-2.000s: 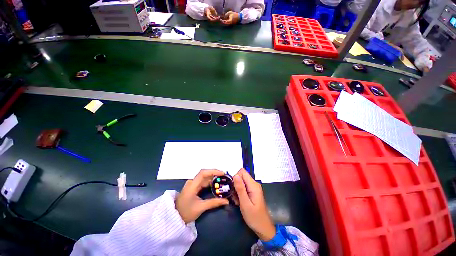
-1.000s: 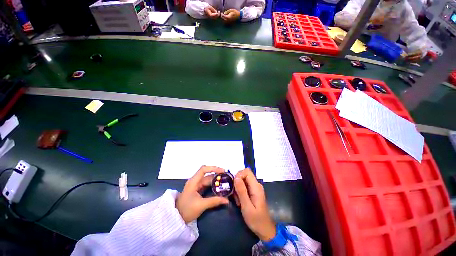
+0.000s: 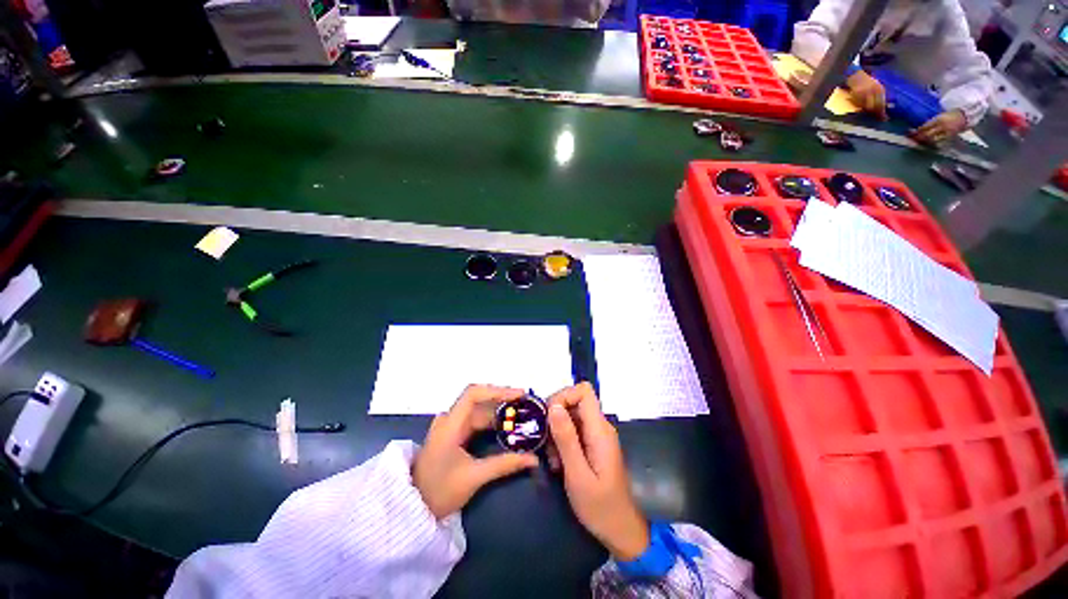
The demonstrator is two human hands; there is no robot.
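A round black watch head (image 3: 521, 422) with a lit screen showing white and orange marks is held up in front of me. My left hand (image 3: 463, 454) grips it by its left edge between thumb and fingers. My right hand (image 3: 595, 466) has its thumb and fingertips at the watch head's right edge. A blue strap is on my right wrist. A white record sheet (image 3: 471, 370) lies flat just beyond my hands. A blue pen (image 3: 584, 365) lies between it and a second gridded sheet (image 3: 645, 336), partly hidden near my right fingertips.
A red compartment tray (image 3: 861, 447) on the right holds several round units, tweezers (image 3: 801, 307) and loose sheets (image 3: 899, 283). Three round units (image 3: 520, 274) lie beyond the sheet. Cutters (image 3: 266, 296), a blue-handled tool (image 3: 121, 323) and a cable (image 3: 187, 433) lie left. A conveyor (image 3: 387, 158) runs beyond; a person sits back right.
The lit screen's icons differ: a green one seen earlier is gone. My hands have barely moved. The person across the conveyor has largely left the view, and the view has shifted slightly.
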